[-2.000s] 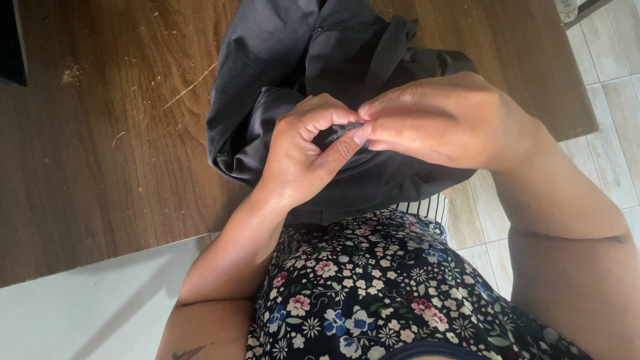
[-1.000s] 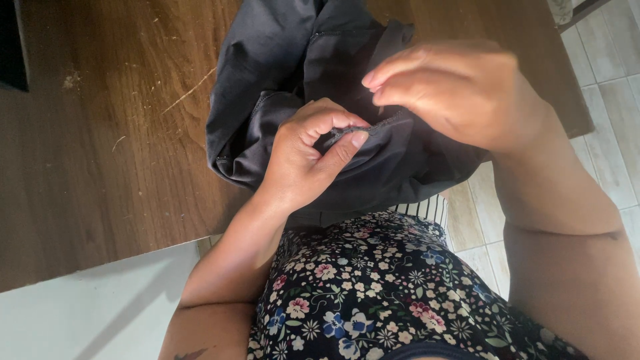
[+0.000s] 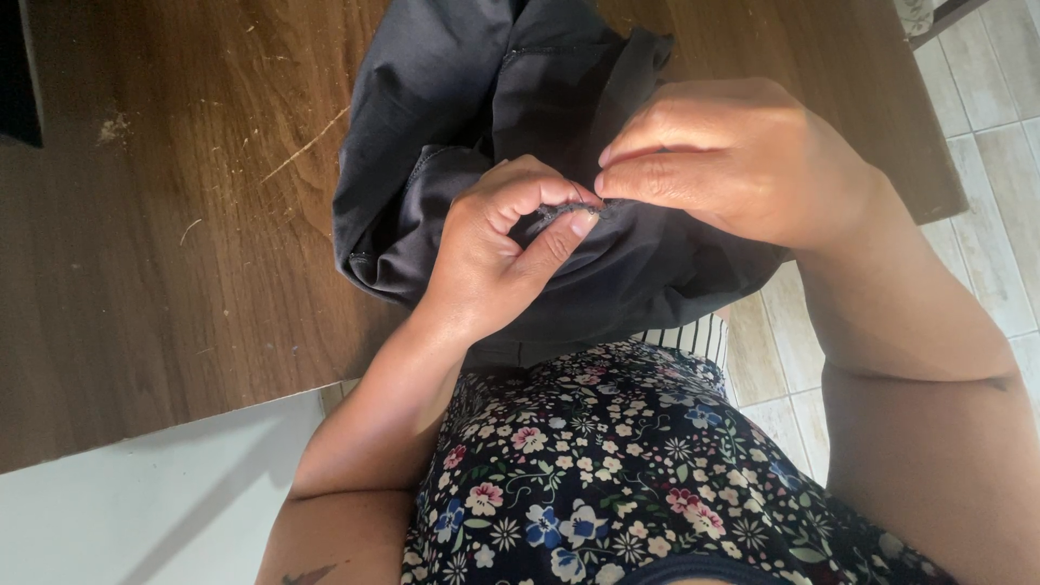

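Note:
A dark grey cloth garment lies bunched over the table edge and hangs toward my lap. My left hand pinches a frayed, dark seam edge of it between thumb and index finger. Close to the right of that pinch is my right hand, its thumb and index fingertips nearly together beside the seam edge. A thin dark thread seems to loop near the fingertips; whether a needle is between the right fingers cannot be made out.
The brown wooden table has scratches and crumbs on its top. A black object stands at the upper left edge. Past the table's right edge is a tiled floor, with part of a patterned item at the top right.
My right hand touched the left fingertips at first, then lifted away to the upper right, and is now back near the pinched seam. The left hand has kept its grip on the cloth.

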